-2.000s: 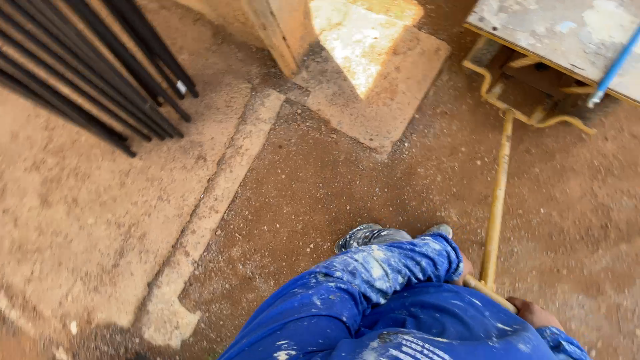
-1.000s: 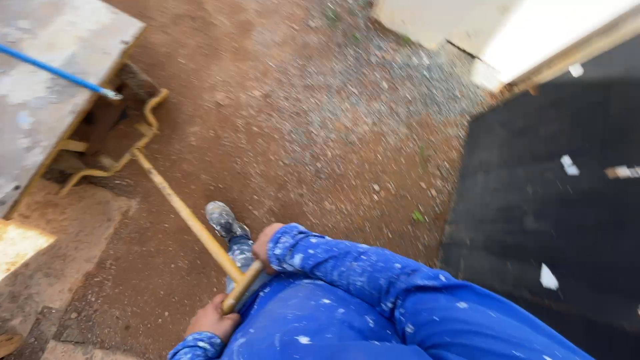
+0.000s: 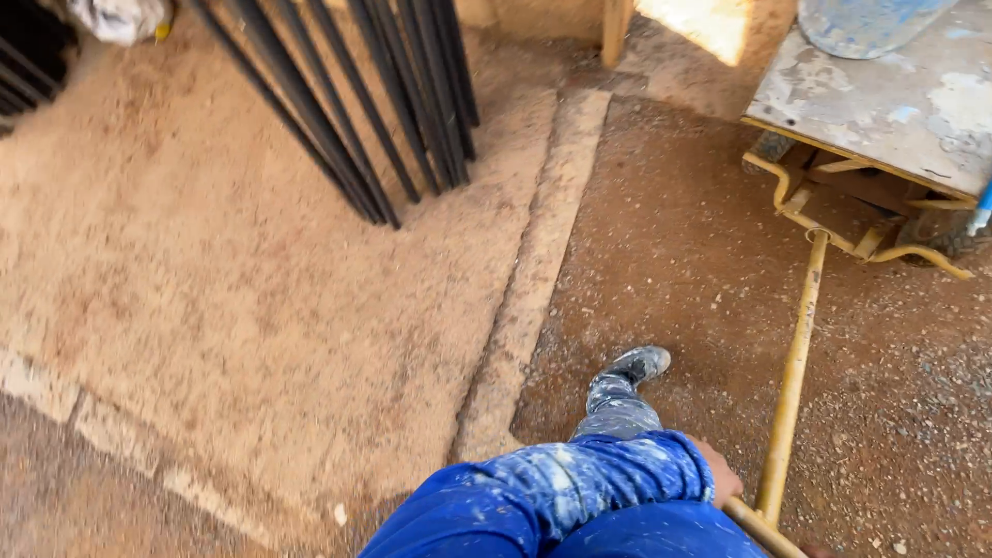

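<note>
My left hand, in a blue paint-spattered sleeve, is closed around the crossbar of a yellow metal T-shaped pull handle. At the crossbar's other end, only a sliver of my right hand shows at the bottom edge; the rest is cut off. The handle's long shaft runs up to the yellow frame of a wheeled cart with a flat, paint-stained top. A translucent bucket with blue stains stands on the cart. The tip of a blue pole sticks out at the right edge.
Several dark metal bars or tubes stand on the reddish ground at the upper left. A raised concrete curb runs between them and the cart. Another pale edging crosses the lower left. A wooden post stands at the top; loose gravel lies at right.
The view has swung strongly between frames. The dark bars, seen two seconds ago but not one second ago, are back in view. My left hand stays on the handle.
</note>
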